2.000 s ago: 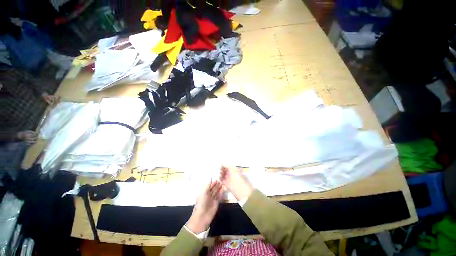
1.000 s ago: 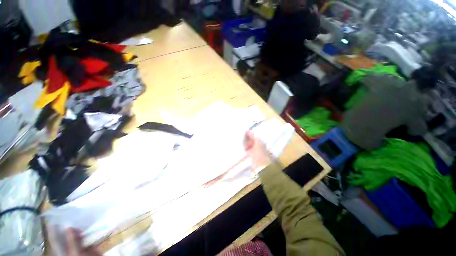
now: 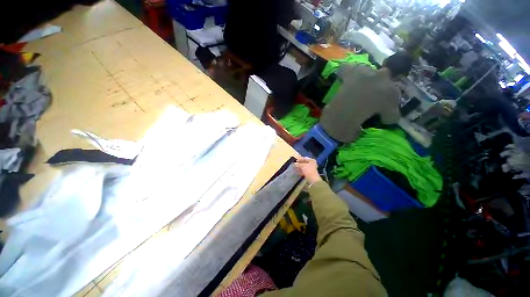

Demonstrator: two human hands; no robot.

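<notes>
The long fabric strip (image 3: 229,235) lies along the near table edge and now shows a grey face with black along its sides. My right hand (image 3: 307,169) pinches its far end at the table's right corner. White cut panels (image 3: 168,168) lie overlapping beside the strip, very bright. A narrow black offcut (image 3: 87,156) lies at the panels' far edge. My left hand is out of the picture.
The plywood table (image 3: 128,75) carries pencil-like lines. Grey and black offcuts (image 3: 23,110) lie at the left. Beyond the table are a blue stool (image 3: 315,145), bright green pieces (image 3: 389,162) in bins, and two people at work.
The view has swung right. My right hand has gone from the white panels to the strip's end. The strip showed black before and now shows grey. My left hand has left the picture.
</notes>
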